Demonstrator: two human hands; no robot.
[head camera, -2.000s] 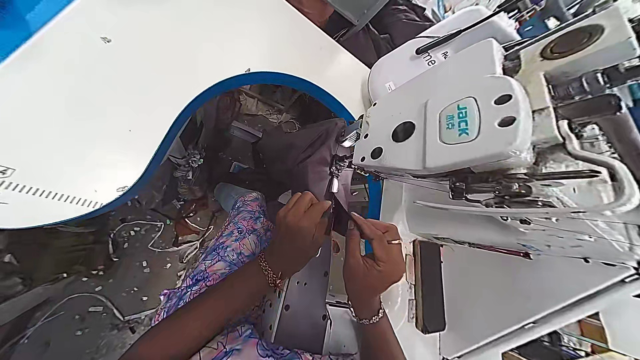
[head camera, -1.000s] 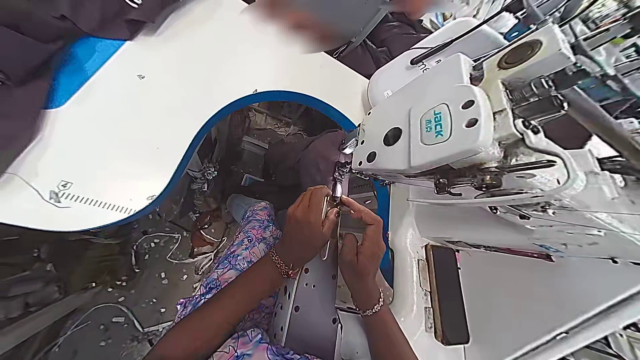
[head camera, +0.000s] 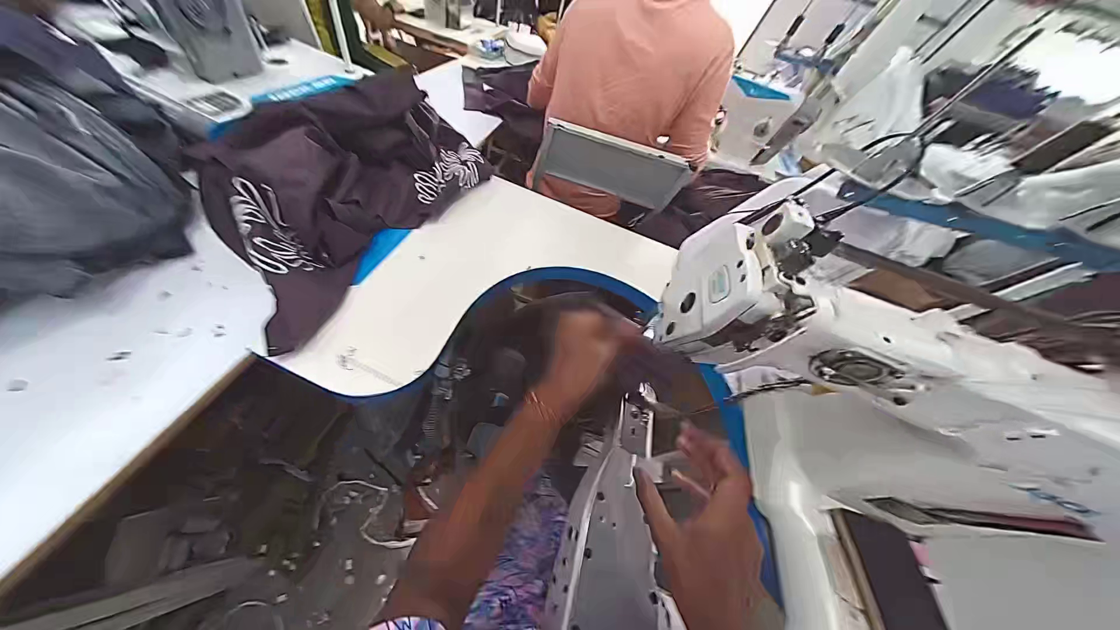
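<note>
Dark fabric (head camera: 652, 363) hangs bunched at the head of a white Jack sewing machine (head camera: 713, 289). My left hand (head camera: 582, 354), blurred, is closed on this fabric just left of the machine head. My right hand (head camera: 704, 516) is raised beside the machine's narrow metal arm bed (head camera: 612, 525), fingers apart, holding nothing. The needle area is partly hidden by the fabric and blur.
A white table with a blue curved edge (head camera: 464, 306) lies ahead, bearing dark embroidered garment pieces (head camera: 341, 175). Grey fabric (head camera: 79, 175) is piled at left. A person (head camera: 630, 79) sits ahead on a chair (head camera: 612, 162).
My hands were together at the cloth on the arm bed; now they are apart, the left farther forward with the fabric, the right off it. The view has tilted up.
</note>
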